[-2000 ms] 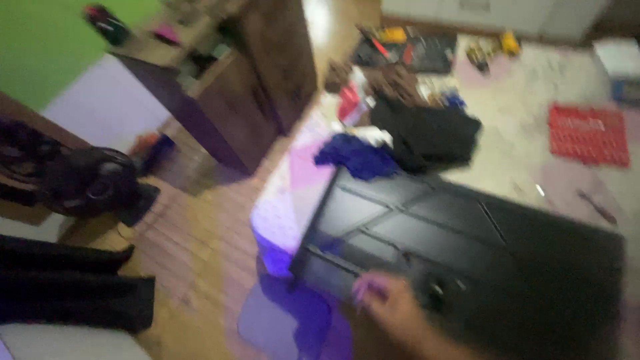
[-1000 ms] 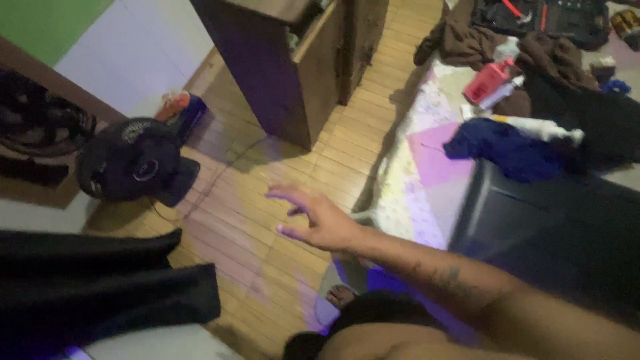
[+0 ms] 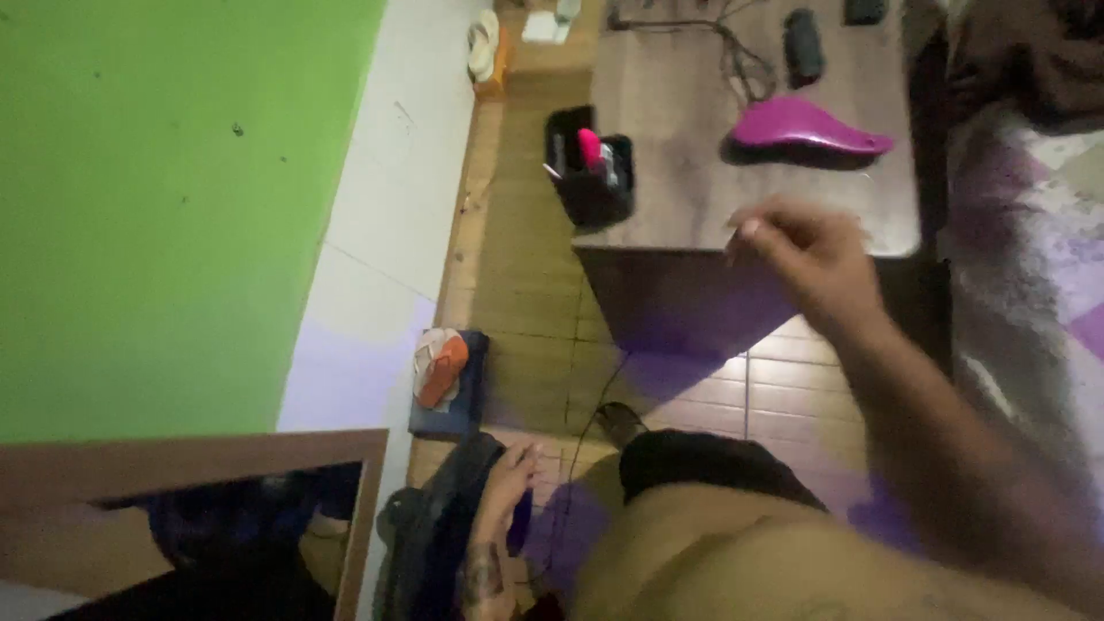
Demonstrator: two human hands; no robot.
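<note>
My right hand (image 3: 806, 263) is blurred, its fingers loosely bent with nothing visible in them, over the near edge of a wood-topped cabinet (image 3: 690, 207). Just beyond it lies a magenta hairbrush-like object (image 3: 802, 129). A black holder (image 3: 595, 194) with a bright pink item (image 3: 590, 148) and other slender things stands at the cabinet's left corner. My left hand (image 3: 515, 470) hangs low at the lower middle, over or beside a dark fan (image 3: 440, 517), its fingers extended and holding nothing visible; contact with the fan cannot be told.
Dark cables (image 3: 742, 65) and a dark oblong object (image 3: 804, 47) lie farther back on the cabinet. Orange and pale flip-flops (image 3: 442, 371) rest on a blue box (image 3: 466, 414) by the wall. A framed mirror (image 3: 371, 483) is lower left; a bed (image 3: 1026, 285) borders the right. A cord crosses the floor.
The view has swung from the bed and black panel to the cabinet. My right hand, on the black panel two seconds ago and over the floor one second ago, is now at the cabinet top. My left hand has appeared.
</note>
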